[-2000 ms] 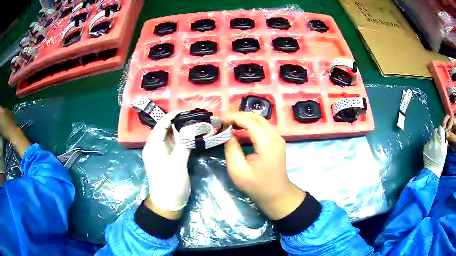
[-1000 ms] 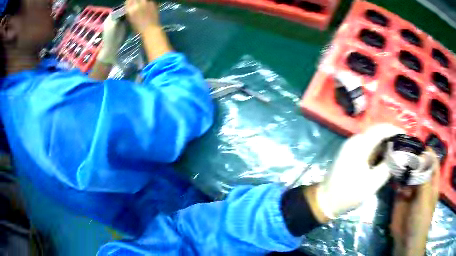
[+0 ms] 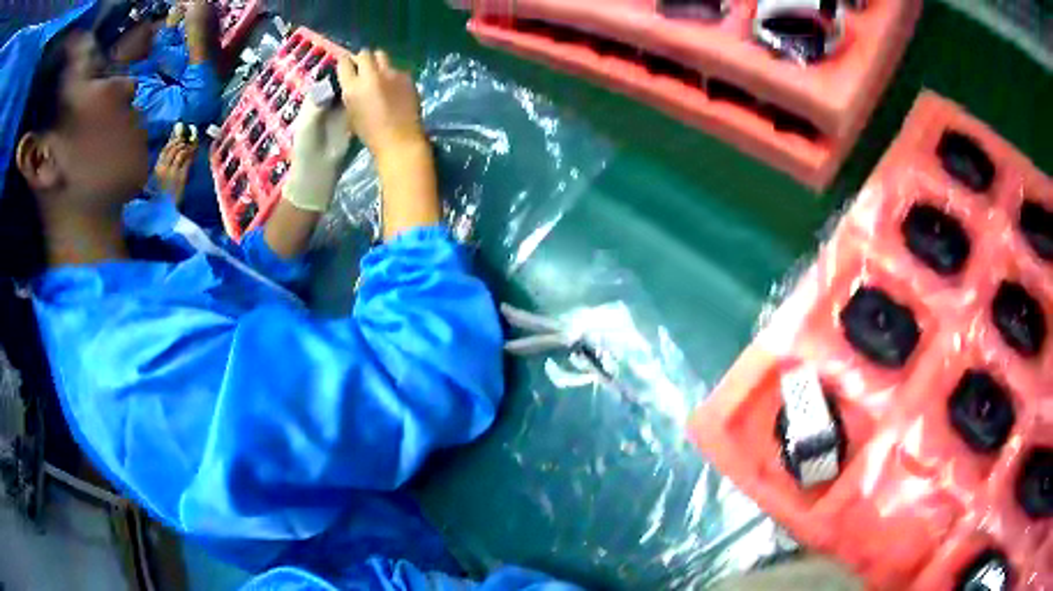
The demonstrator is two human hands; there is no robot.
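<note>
The pink-red foam tray (image 3: pixel 739 421) lies tilted at the right and runs out of the picture. Black watch bodies (image 3: pixel 880 327) sit in its pockets. A banded watch (image 3: pixel 812 427) with a pale perforated strap is in the corner pocket nearest the left. Part of another pale and black piece (image 3: pixel 987 574) shows at the bottom right edge; I cannot tell whether it is held. My left hand (image 3: pixel 797 576), gloved, is a blurred pale patch cut off by the bottom edge; its fingers and anything in them are hidden. My right hand is out of the picture.
Stacked foam trays (image 3: pixel 647 58) stand at the top, with a banded watch on them. Loose pale straps (image 3: pixel 534 331) lie on clear film (image 3: pixel 577 462) over the green bench. A person in a blue smock (image 3: pixel 277 393) works at the left beside another foam tray (image 3: pixel 226 173).
The view has swung left from the main tray towards the neighbouring worker. My hands and the banded watch they held have dropped towards the bottom right, almost entirely out of view.
</note>
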